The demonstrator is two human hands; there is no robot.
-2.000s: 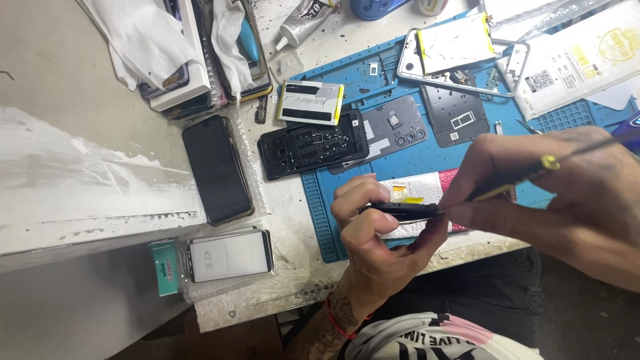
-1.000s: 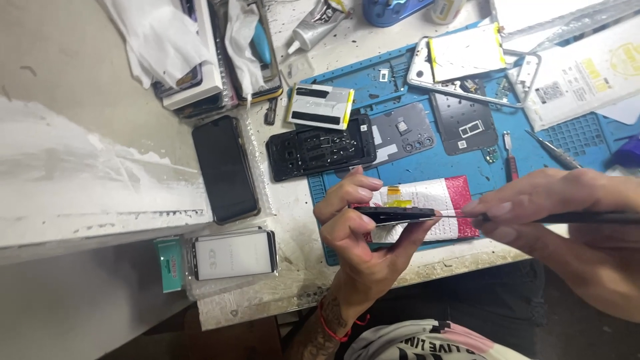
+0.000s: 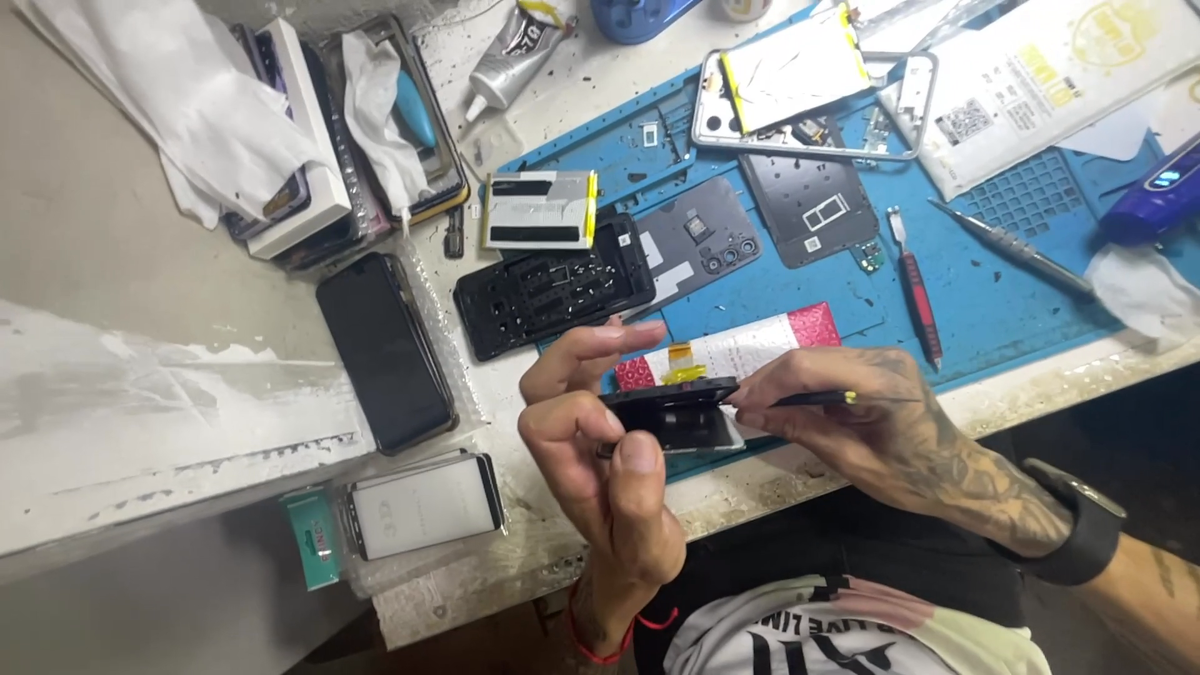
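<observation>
My left hand (image 3: 609, 459) grips a dark smartphone (image 3: 680, 403) by its left end, raised above the front edge of the bench. The phone's two layers stand apart in a narrow wedge that opens toward my right hand. My right hand (image 3: 825, 412) holds a thin dark tool (image 3: 816, 398), whose tip is hidden by the fingers at the phone's right end. A flex cable with yellow tape (image 3: 684, 366) shows just behind the phone. Beneath lies a white and pink bubble-wrap pouch (image 3: 750, 347).
A blue silicone repair mat (image 3: 1003, 328) bears a red-handled pry tool (image 3: 919, 305), a metal pen-like tool (image 3: 1017, 248), a phone frame (image 3: 923, 112) and back covers (image 3: 806, 206). A black phone housing (image 3: 553, 291) touches a battery (image 3: 539, 211). Left are a dark phone (image 3: 384, 352) and boxed screen glass (image 3: 422, 511).
The phone's layers now stand visibly apart, where a second ago they looked close together. My right hand has turned, and its tool now points out to the right from the fingers.
</observation>
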